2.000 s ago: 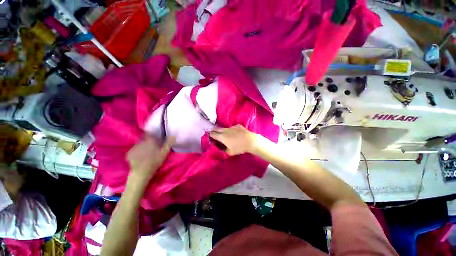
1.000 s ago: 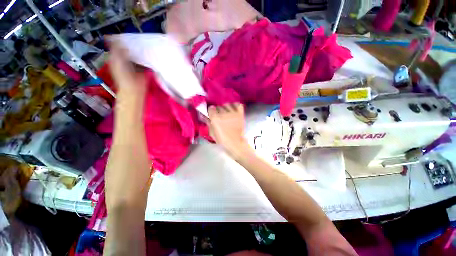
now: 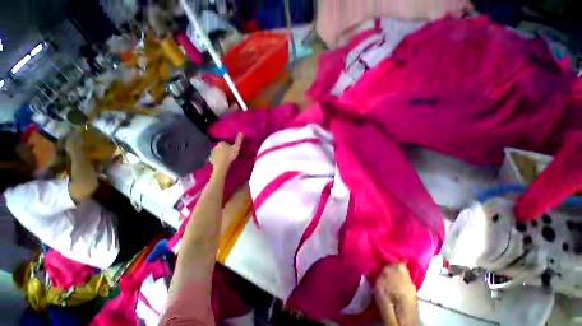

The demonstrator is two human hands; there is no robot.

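Note:
The magenta-pink garment (image 3: 383,191) is spread over the white machine table, with a white panel (image 3: 287,184) crossed by narrow pink stripes. My right hand (image 3: 395,294) is at the lower edge of the pink fabric, fingers closed on it, just left of the sewing machine's needle end. My left hand (image 3: 226,151) is stretched out at the upper left, beside a dark magenta part of the fabric, a finger raised; no cloth shows gripped in it. The cream-white sewing machine head (image 3: 491,235) is at the right, partly cut off by the frame.
A large magenta garment pile (image 3: 466,89) lies behind the machine. A red plastic basket (image 3: 255,60) stands beyond the table. A pink pouch (image 3: 555,178) hangs above the machine head. Another machine's grey part (image 3: 172,146) and a person in white (image 3: 60,216) are at the left.
The view has turned left. The garment, earlier lifted and bunched in both hands, now lies spread with its striped white panel showing. My left hand has come off the white fabric.

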